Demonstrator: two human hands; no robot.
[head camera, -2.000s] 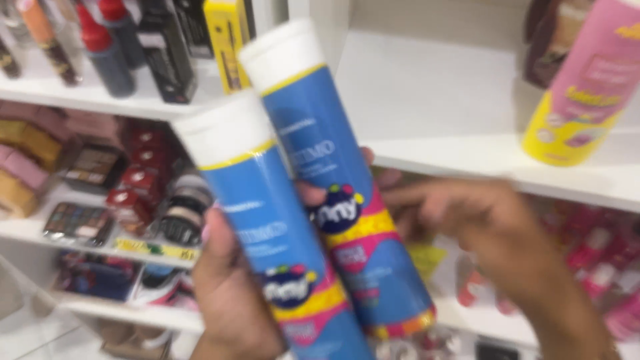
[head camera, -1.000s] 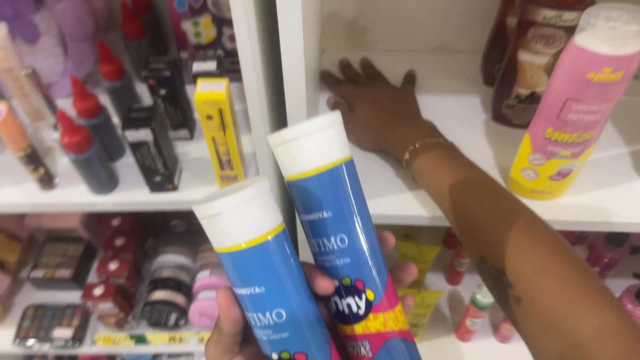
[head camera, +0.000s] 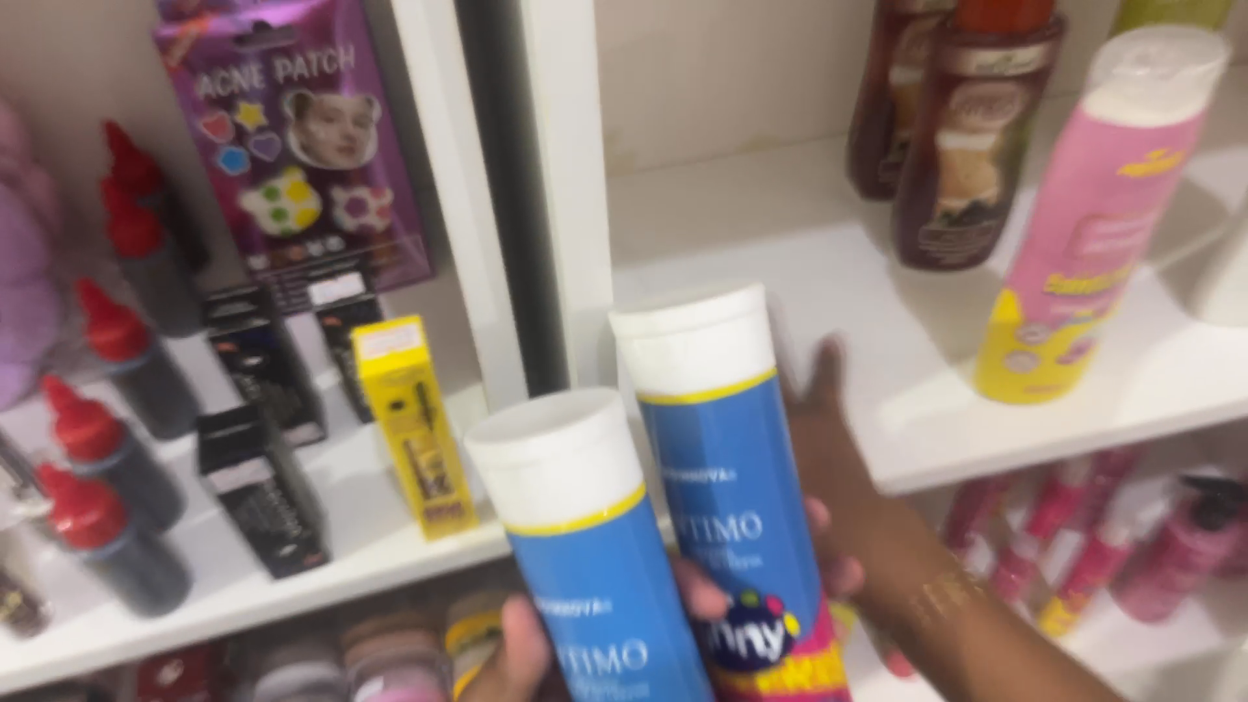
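Two blue plastic bottles with white flip caps are in my left hand, the left bottle lower and nearer than the right bottle. Fingertips of that hand show between the bottles and at the right bottle's edge. Behind the right bottle is my right hand, mostly hidden, with one finger pointing up and a bracelet at the wrist. It lies near the front edge of the white shelf; whether it touches the bottle or shelf, I cannot tell.
A pink and yellow bottle and dark brown bottles stand on the right shelf. White uprights divide the shelves. At left are red-capped bottles, black boxes, a yellow box and a purple acne patch pack.
My right hand was near the bottles, then spread flat on the white shelf; now it is behind the right bottle, closer to the shelf's front edge. My left hand still holds both bottles.
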